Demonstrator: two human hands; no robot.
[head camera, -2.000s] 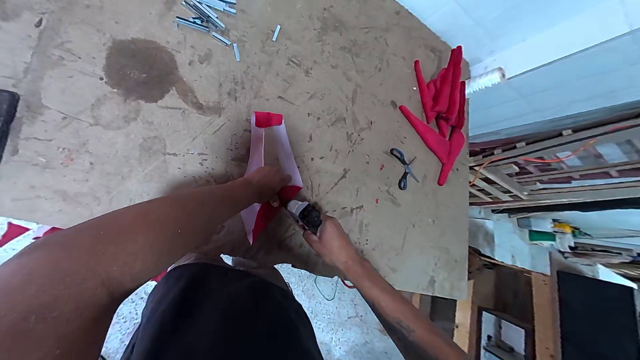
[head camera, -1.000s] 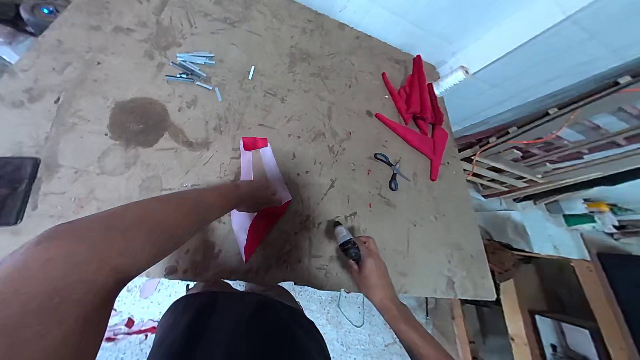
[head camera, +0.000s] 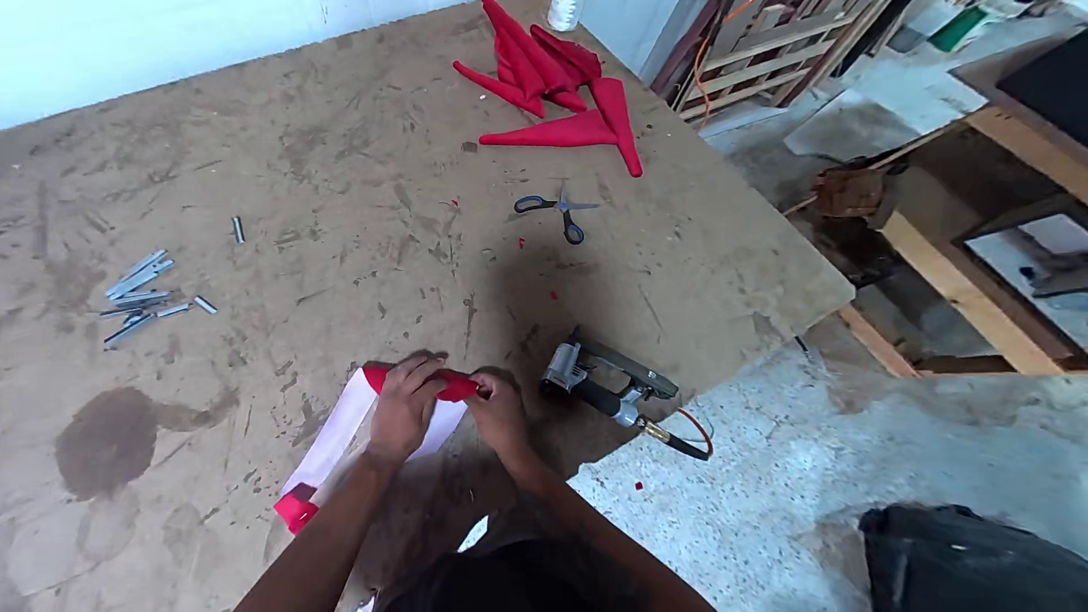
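Observation:
A flat white piece partly covered in red fabric (head camera: 327, 438) lies at the table's near edge. My left hand (head camera: 404, 408) presses on the red fabric along its far edge, fingers bent over it. My right hand (head camera: 500, 412) pinches the red fabric at the right corner between thumb and fingers. A pneumatic staple gun (head camera: 603, 382) lies on its side just right of my right hand, with a hose at its handle. Open scissors with black handles (head camera: 561, 208) lie beyond it.
Several red fabric-covered pieces (head camera: 557, 132) are piled at the far right, by a white spool (head camera: 563, 14). Strips of metal staples (head camera: 140, 293) lie at the left of the table (head camera: 340, 212). Wooden frames (head camera: 782, 51) stand past the right edge.
My right hand has let go of the staple gun, which now lies on the table, and has taken hold of the red fabric. The piece has turned. The view has swung round.

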